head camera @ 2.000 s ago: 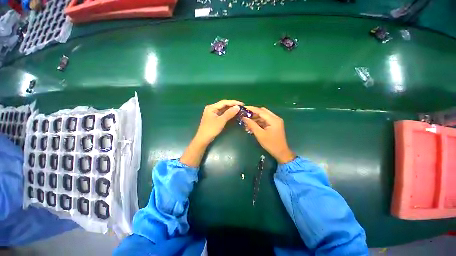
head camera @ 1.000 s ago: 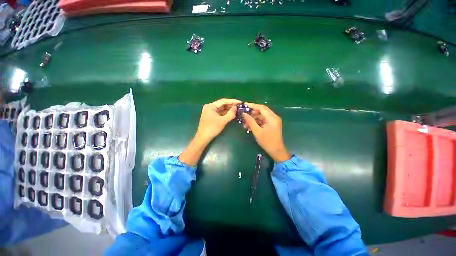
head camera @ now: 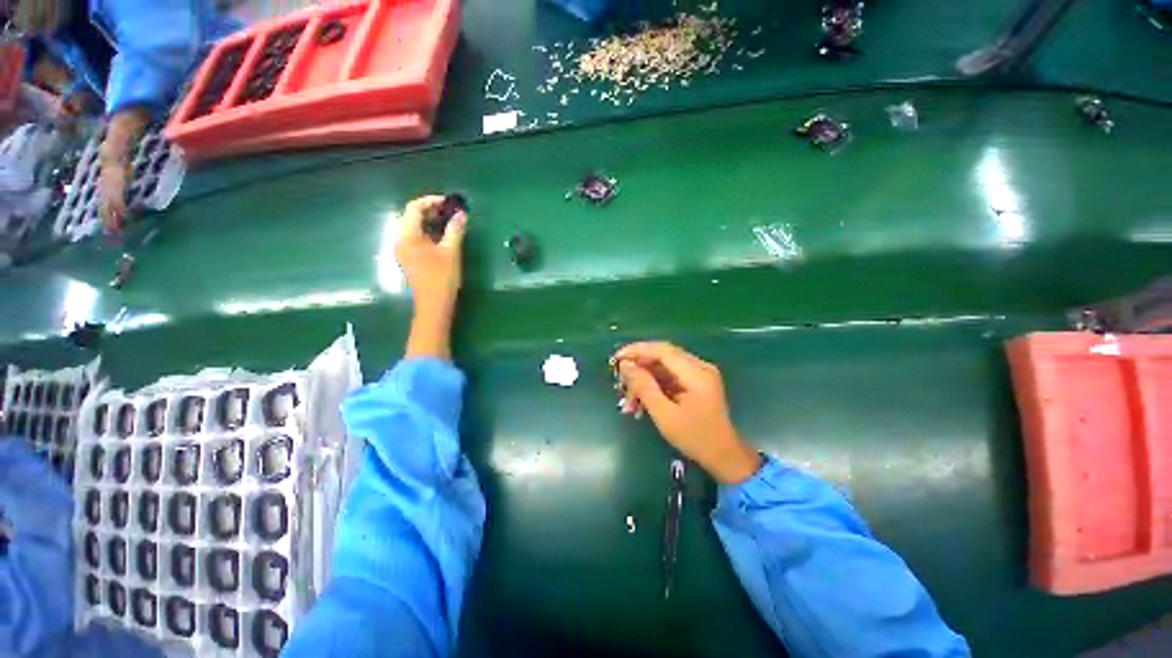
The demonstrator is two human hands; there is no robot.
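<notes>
My left hand (head camera: 431, 244) is stretched out over the far green surface, its fingers closed on a dark electronic module (head camera: 445, 216). Another dark piece (head camera: 522, 249) lies just right of it. My right hand (head camera: 668, 392) is nearer, its fingertips pinched on a small part that is mostly hidden by the fingers. A white pad (head camera: 559, 370) lies left of my right hand. A dark tweezers-like tool (head camera: 674, 527) lies below my right hand, with a tiny pale part (head camera: 631, 524) to its left.
A white blister tray (head camera: 193, 501) holds dark pieces at left. Red foam trays stand at right (head camera: 1086, 463) and far left (head camera: 309, 129). More modules (head camera: 595, 189) and clear film (head camera: 775, 240) lie across the surface. A tan pile (head camera: 656, 54) lies beyond. Another person's hand (head camera: 113, 186) is at far left.
My hands have parted. My left hand has moved forward and left with a dark module; my right hand has stayed near. A white pad now shows between them. The view has shifted.
</notes>
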